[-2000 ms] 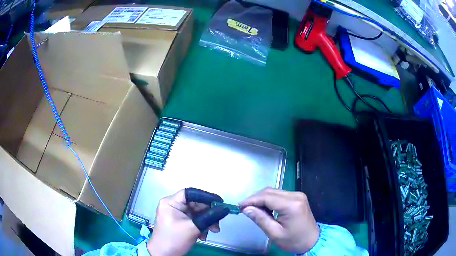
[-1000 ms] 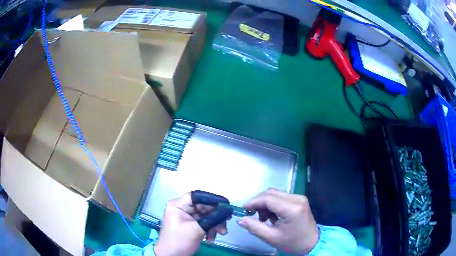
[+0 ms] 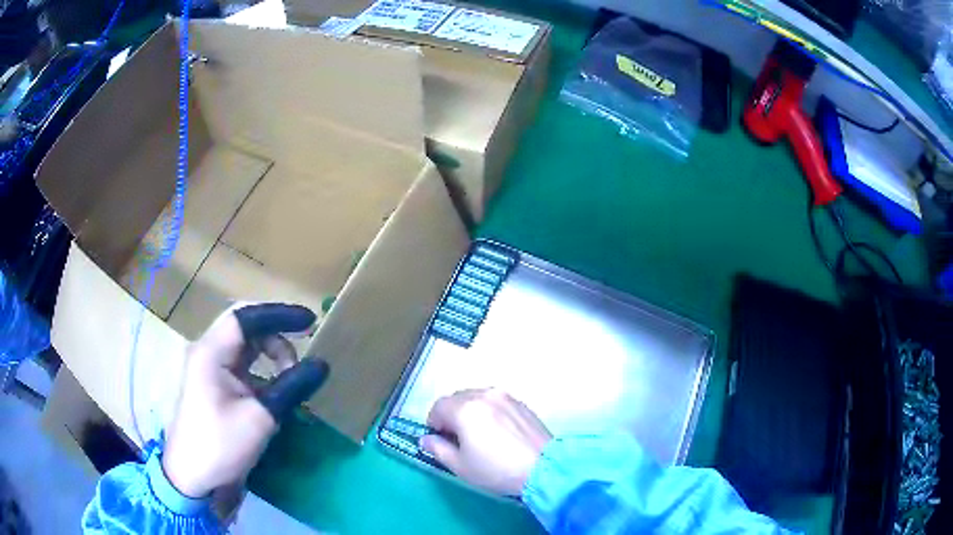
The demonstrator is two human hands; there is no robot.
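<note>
My left hand (image 3: 246, 392), with black finger cots on its thumb and a finger, is open over the near right side of the open carton; no module shows in it. My right hand (image 3: 486, 437) is low over the near left corner of the metal tray (image 3: 585, 355). Its thumb and finger are closed on the end of a small circuit board module (image 3: 410, 434) beside others there; the fingers partly hide it. A block of green and silver modules (image 3: 473, 297) lies in rows at the tray's far left corner.
The open carton (image 3: 387, 313) stands left of the tray, a closed carton (image 3: 486, 89) behind it. A zip bag (image 3: 637, 84), red gun (image 3: 799, 131) and blue-white box (image 3: 878, 172) lie farther back. Right are a black panel (image 3: 784, 387) and a black bin of small pieces (image 3: 920, 439).
The view has shifted, moving the scene rightward. My hands have parted: the left has let go of the module and moved left over the carton; the right has moved to the tray's near left corner.
</note>
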